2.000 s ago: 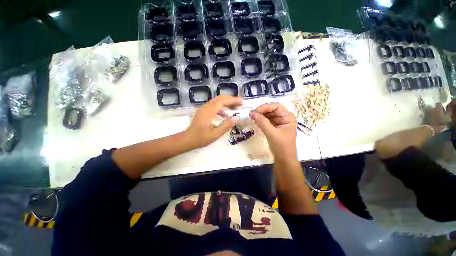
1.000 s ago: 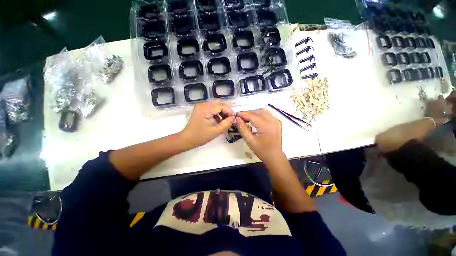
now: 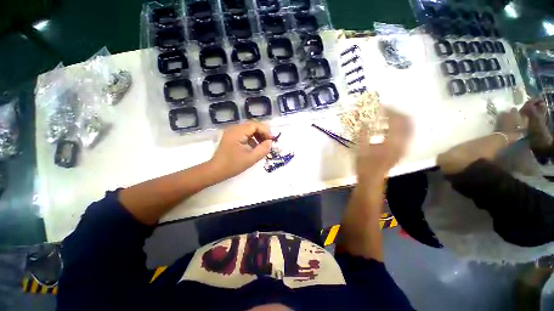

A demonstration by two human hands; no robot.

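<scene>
My left hand [image 3: 242,149] is at the middle of the white board, its fingertips closed on a tiny dark component [image 3: 276,137]. A small pile of black components [image 3: 279,163] lies just right of and below these fingertips. My right hand [image 3: 385,141] is motion-blurred over the right edge of the heap of small pale parts [image 3: 359,115]; whether it holds anything cannot be told. Dark tweezers [image 3: 331,135] lie left of the heap. Short black strip parts [image 3: 353,70] form a column above the heap.
A clear blister tray [image 3: 159,124] with black housings lies beyond my hands. Clear parts bags [image 3: 76,106] and a loose black housing [image 3: 65,153] lie at left, another bag [image 3: 393,51] at upper right. Another person's arms [image 3: 480,152] and a second tray [image 3: 477,67] are at right.
My right hand has left my left hand's fingertips and moved right to the pale heap. My left hand stays near the black pile. The whole view has shifted slightly.
</scene>
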